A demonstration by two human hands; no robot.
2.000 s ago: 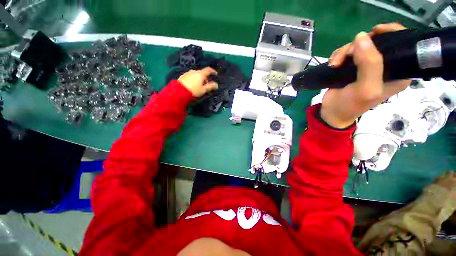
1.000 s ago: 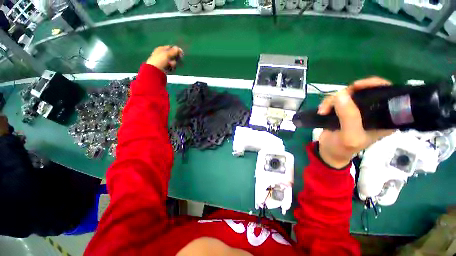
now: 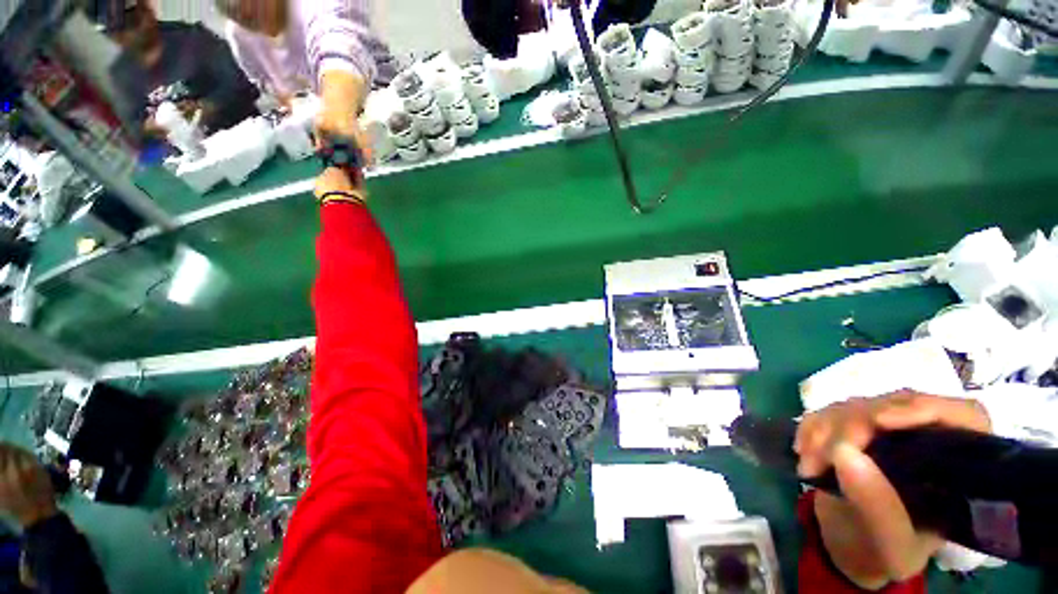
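Note:
My left hand (image 3: 339, 183) is stretched far across the green conveyor and meets another person's hand at a small dark piece (image 3: 340, 153); both hands' fingers are on it, and its exact form is unclear. My right hand (image 3: 872, 482) is shut around the black electric screwdriver (image 3: 946, 485), its tip pointing left beside the front of the screw feeder (image 3: 679, 319). A white camera housing (image 3: 725, 557) with a dark lens lies below, cut off by the bottom edge. A white block (image 3: 661, 497) lies just above it. The heap of black plates (image 3: 511, 435) is left of the feeder.
Glinting small pieces (image 3: 238, 464) and a black box (image 3: 116, 441) lie at left. White housings (image 3: 1015, 308) are at right. Across the conveyor (image 3: 499, 250), people sit or stand behind stacked white parts (image 3: 696, 58). A bent cable hangs above the conveyor. Another worker's hand (image 3: 26, 487) is at far left.
My left hand has gone from the black plate heap forward across the conveyor to the other person's hand, with something dark in it. The view has tilted up. The screwdriver stays in my right hand.

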